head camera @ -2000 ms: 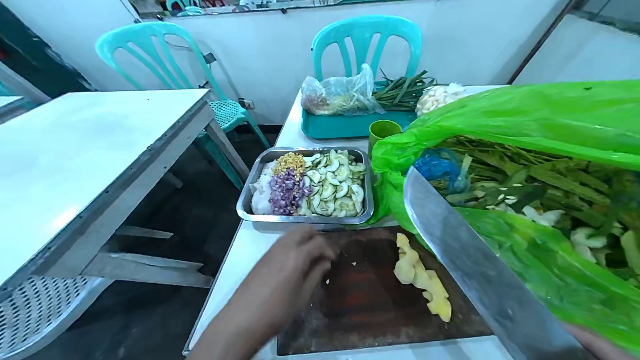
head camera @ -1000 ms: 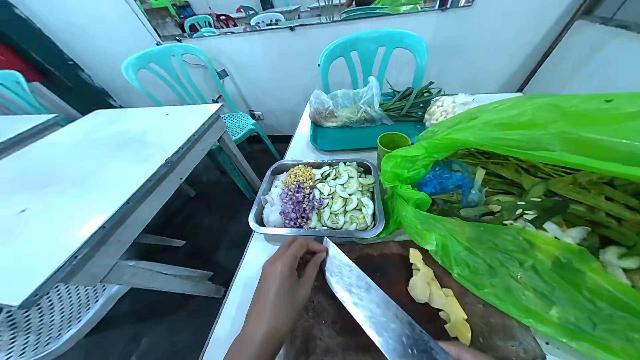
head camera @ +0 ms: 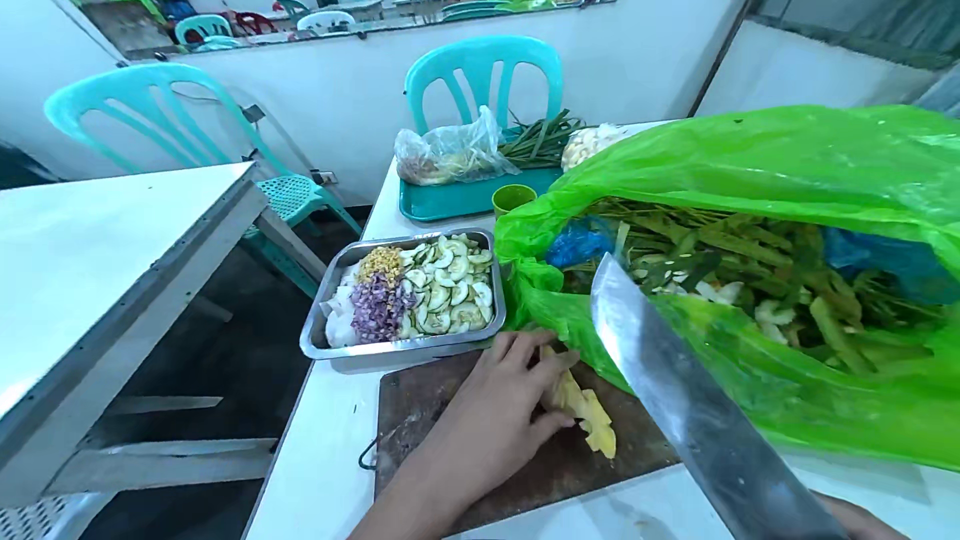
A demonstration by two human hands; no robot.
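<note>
My left hand (head camera: 510, 397) rests over the dark wooden cutting board (head camera: 480, 487), its fingers curved on a piece of peeled ginger (head camera: 589, 412). At the lower right edge, my right hand (head camera: 862, 517) holds a large knife, its handle out of sight. The broad steel blade (head camera: 675, 390) points up and left, raised over the board's right side. Beyond the board sits a metal tray (head camera: 412, 347) with sliced cucumber (head camera: 450, 285), chopped purple onion (head camera: 379, 307), minced yellow bits (head camera: 382, 264) and white slices (head camera: 341, 319).
A green plastic bag (head camera: 750, 161) of vegetable trimmings (head camera: 735, 255) spreads along the right. Behind stand a green cup (head camera: 514, 199) and a teal tray (head camera: 450, 202) bearing a clear bag (head camera: 450, 150) and long green leaves. Another table (head camera: 112, 247) is at left.
My left hand has moved right from the board's left part onto the ginger. The knife, whose tip was by my left fingers one second ago, is now raised farther right.
</note>
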